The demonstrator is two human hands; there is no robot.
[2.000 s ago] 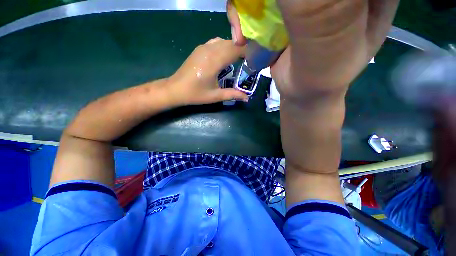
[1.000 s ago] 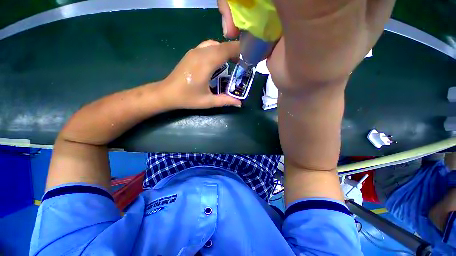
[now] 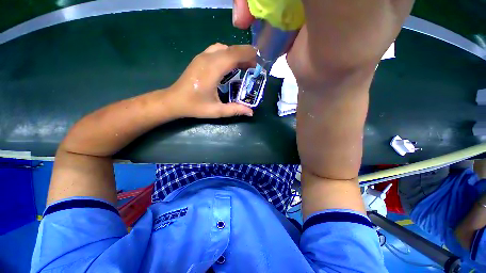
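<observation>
My left hand (image 3: 205, 82) holds an open white adapter housing (image 3: 252, 88) between thumb and fingers on the dark green surface (image 3: 138, 58). The housing's open end faces up and shows dark and silvery parts inside a white rim. More open housings (image 3: 234, 90) stand against it, inside the curve of my left hand. My right hand (image 3: 341, 48), large and cut off by the top edge, is closed around a glue gun with a yellow wrap (image 3: 277, 11). Its grey barrel end (image 3: 273, 41) tapers to a pale bluish nozzle (image 3: 259, 70) that points into the housing.
White pieces (image 3: 288, 96) lie beside my right wrist, partly hidden by it. A small white plug piece with prongs (image 3: 401, 145) lies at the right. A pale hose (image 3: 426, 169) runs along the right front edge. Another person's blue sleeve (image 3: 445, 205) shows at lower right.
My left hand and the housing have shifted slightly left. The nozzle has moved left with them. The blurred object at the right edge is gone from there.
</observation>
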